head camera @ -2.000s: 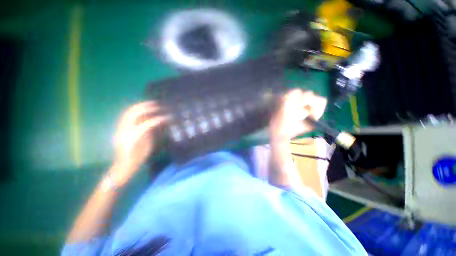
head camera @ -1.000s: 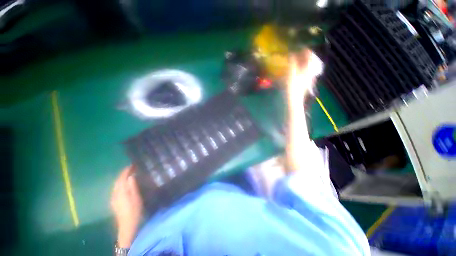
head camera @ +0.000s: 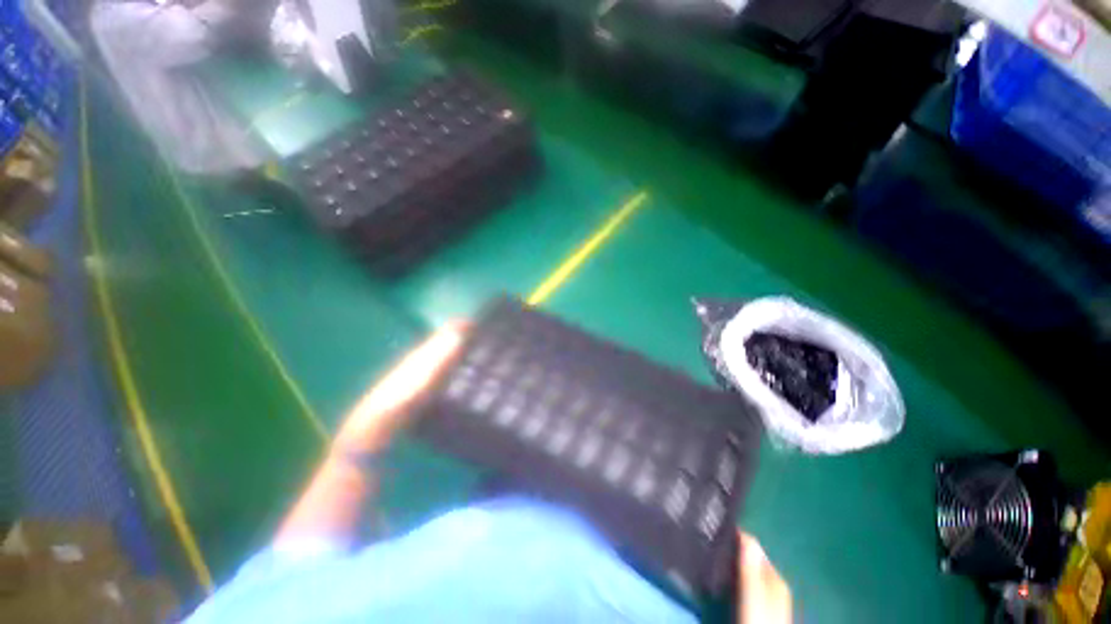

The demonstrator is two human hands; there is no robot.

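Note:
The black component tray (head camera: 573,396) is in front of me, slightly blurred, with rows of shiny grey-silver units in its pockets. My left hand (head camera: 420,372) holds the tray's left end. My right hand (head camera: 761,585) is at its right end near the lower corner, partly cut off by the picture's edge. The fingers of both hands are partly hidden by the tray. The open clear plastic bag (head camera: 880,396) with dark contents lies beyond the tray to the right.
A stack of black trays (head camera: 420,159) stands on the green mat at upper left. The round black fan (head camera: 993,518) and yellow box (head camera: 1087,567) are at lower right. Blue crates (head camera: 1036,110) are at upper right. A pale-clothed person (head camera: 171,73) is at upper left.
The view has swung left, bringing the tray stack into sight. My right hand has moved from the yellow box to the tray's right end. The tray is turned the other way in view.

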